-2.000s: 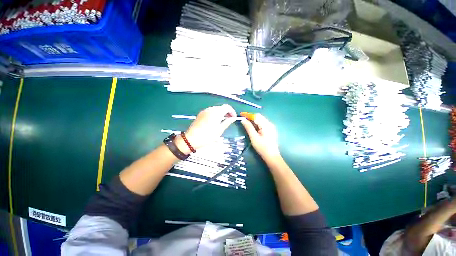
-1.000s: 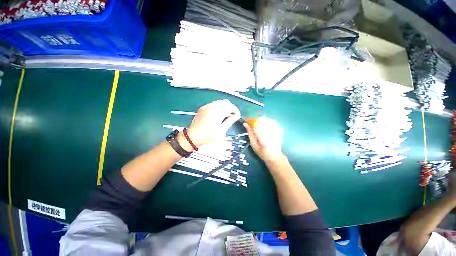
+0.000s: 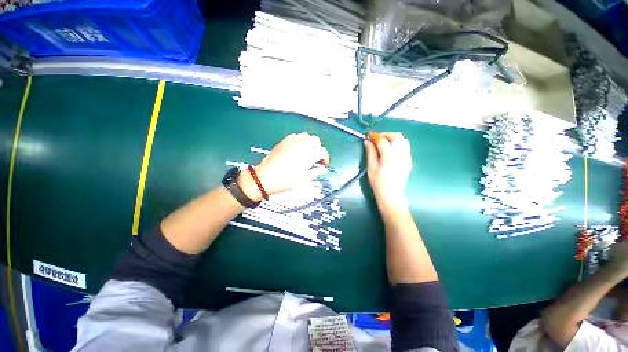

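My left hand (image 3: pixel 297 163) is over the upper part of the loose white leads (image 3: pixel 296 218), fingers curled. A thin tip shows by its fingers, but its hold is unclear. My right hand (image 3: pixel 390 168) is farther right and beyond it, thumb and fingers closed. A bright orange piece (image 3: pixel 375 137) shows at its fingertips. A dark cord (image 3: pixel 339 190) runs from inside this hand down-left across the leads. The fingertips meet the end of a white lead (image 3: pixel 337 126) that sticks out from the stack of white tubes (image 3: pixel 296 69). Whether they grip it is unclear.
A blue bin (image 3: pixel 103 31) stands upper left behind a metal rail (image 3: pixel 138 69). A beige tray (image 3: pixel 544 82) with clear bags and bent dark tubing lies beyond my right hand. A banded lead pile (image 3: pixel 523 172) lies right. Another person's arm (image 3: pixel 585 299) is lower right.
My right hand has moved away from my left hand, right and forward to the protruding lead end. The dark cord has shifted with it. The hands were close together before.
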